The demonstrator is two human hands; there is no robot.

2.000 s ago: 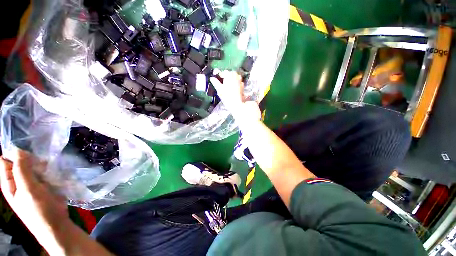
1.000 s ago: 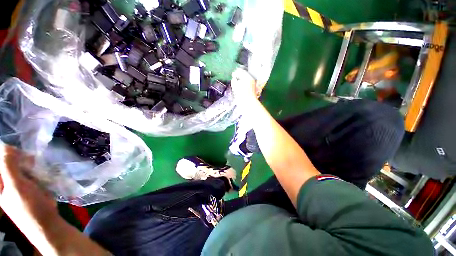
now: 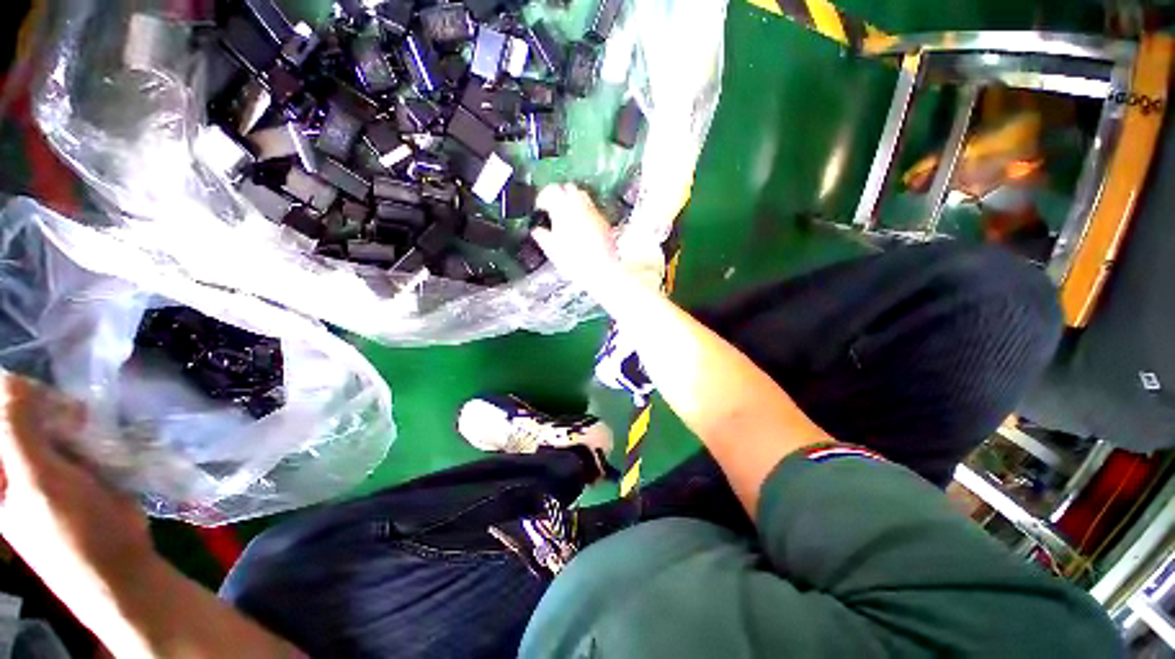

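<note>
A large open clear bag (image 3: 432, 306) holds a loose heap of black plastic parts (image 3: 342, 135) with a few white parts (image 3: 491, 178) among them. My right hand (image 3: 576, 238) is inside its near right rim, fingertips at a dark part at the heap's edge; whether it grips the part is unclear. A smaller clear bag (image 3: 329, 444) stands open at the left with a dark pile of parts (image 3: 213, 361) in its bottom. My left hand (image 3: 52, 451) is at that bag's left side, blurred and cut off by the frame edge, with its fingers partly hidden.
A metal-framed stool (image 3: 902, 142) with an orange edge is at the right. My knees and sneakers (image 3: 528, 427) are below the bags. Yellow-black tape (image 3: 635, 451) crosses the green floor (image 3: 773, 180). Metal rails (image 3: 1018, 509) are at the lower right.
Compared with one second ago, my right hand has moved left from the bag's rim to the heap's edge. The white part near it now lies at a different angle. My left hand stays at the small bag.
</note>
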